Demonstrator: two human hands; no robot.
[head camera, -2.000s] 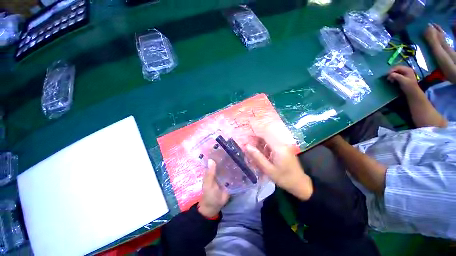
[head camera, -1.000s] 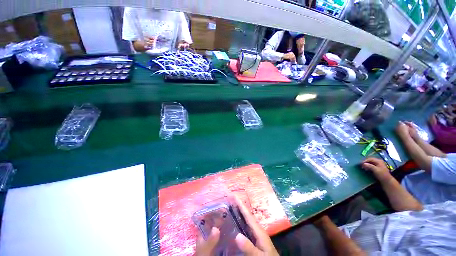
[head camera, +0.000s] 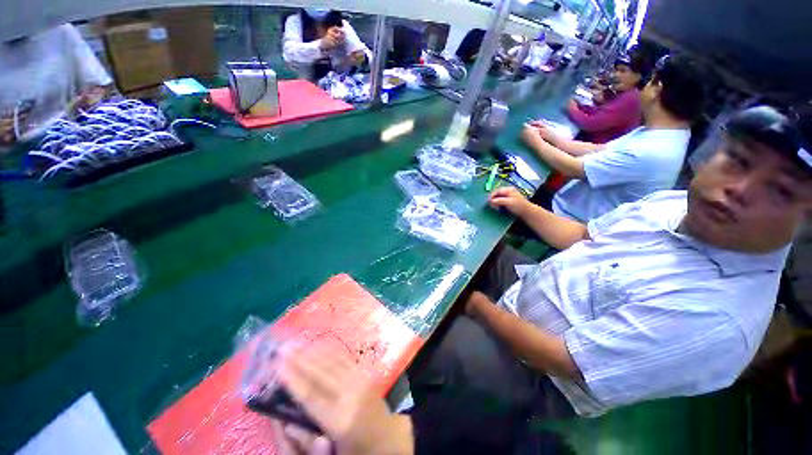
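Note:
A clear plastic housing (head camera: 260, 363) with a black part (head camera: 280, 406) along its lower edge is held above the red mat (head camera: 210, 416). It is blurred. My right hand (head camera: 343, 391) lies over its right side, fingers around it. Fingertips show below the black part at the bottom edge; I cannot tell whether they belong to my left hand, which is otherwise hidden or cut off.
Bagged units lie on the green bench at left (head camera: 102, 271), centre (head camera: 285, 193) and grouped at right (head camera: 436, 222). A white board (head camera: 76, 434) is at lower left. A seated person (head camera: 641, 293) is close at right; others sit beyond. White cables (head camera: 107, 133) and a metallic device (head camera: 255, 89) stand across.
The view has swung right and the neighbour's upper body now shows. The housing, earlier between both hands, now appears lower left, with my right hand over it.

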